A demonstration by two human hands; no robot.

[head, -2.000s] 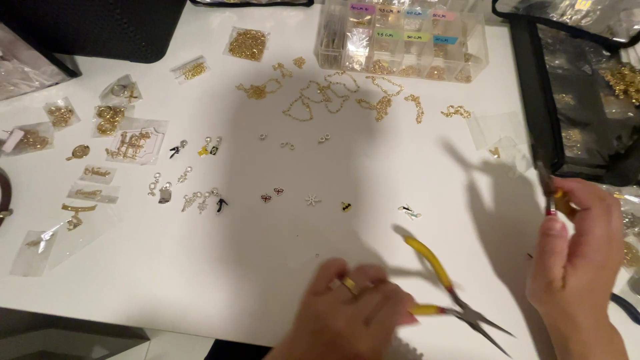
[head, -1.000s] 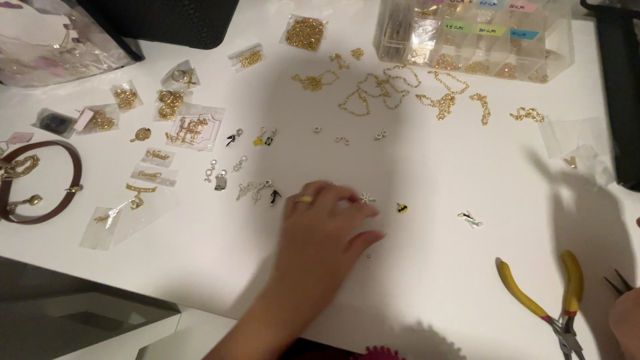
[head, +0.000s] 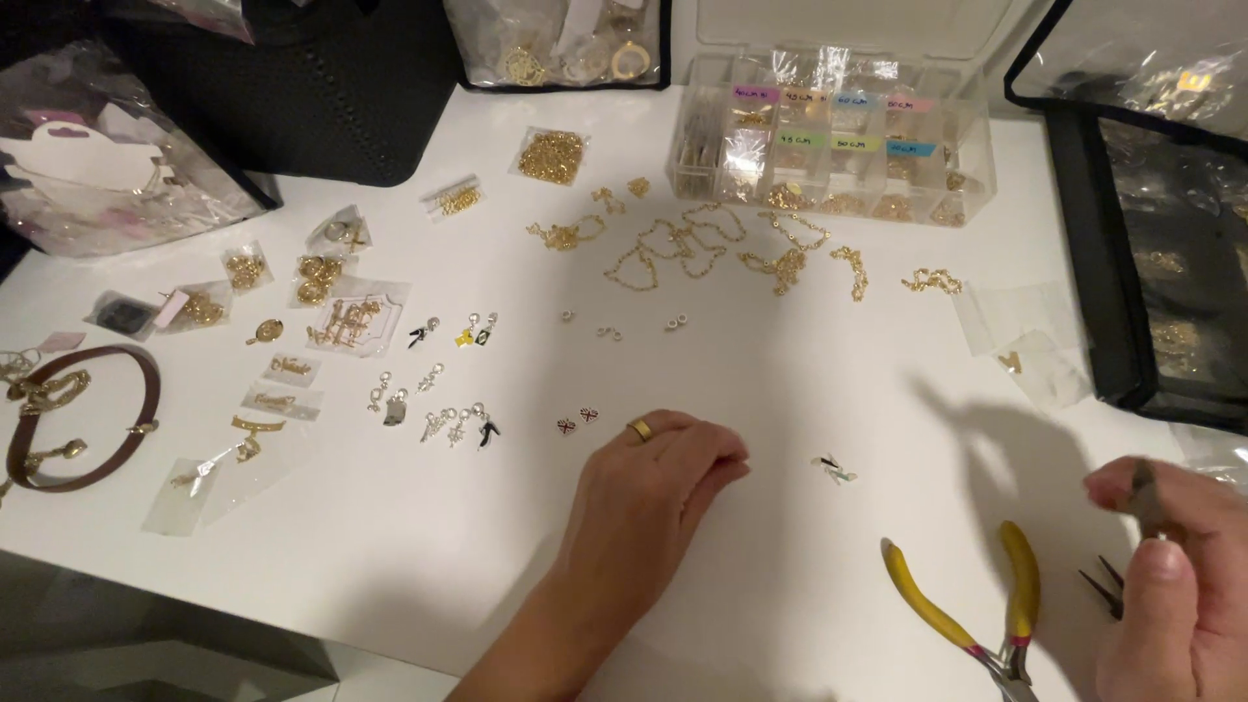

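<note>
My left hand (head: 653,507), with a gold ring, is at the middle of the white table; its fingertips are pinched together, and whether a small piece is between them cannot be seen. Just left of it lie two small dark-and-white charms (head: 577,420). To its right is a small silver charm (head: 834,469). My right hand (head: 1170,575), at the right edge, holds a blurred metal tool (head: 1146,497) between thumb and fingers. Dark pointed plier tips (head: 1106,588) show beside that hand. Pliers with yellow handles (head: 1019,585) lie spread on the table between my hands.
Gold chains (head: 682,244) lie below a clear compartment box (head: 834,146). Silver charms (head: 455,426), small silver rings (head: 609,333) and bagged gold pieces (head: 351,322) spread to the left. A brown bracelet (head: 151,390) is at the far left; a black-edged case (head: 1092,263) stands at the right.
Over the last second, my left hand has moved right, and the two dark-and-white charms show beside it. The snowflake-like and yellow-black charms, seen before, are out of sight near that hand.
</note>
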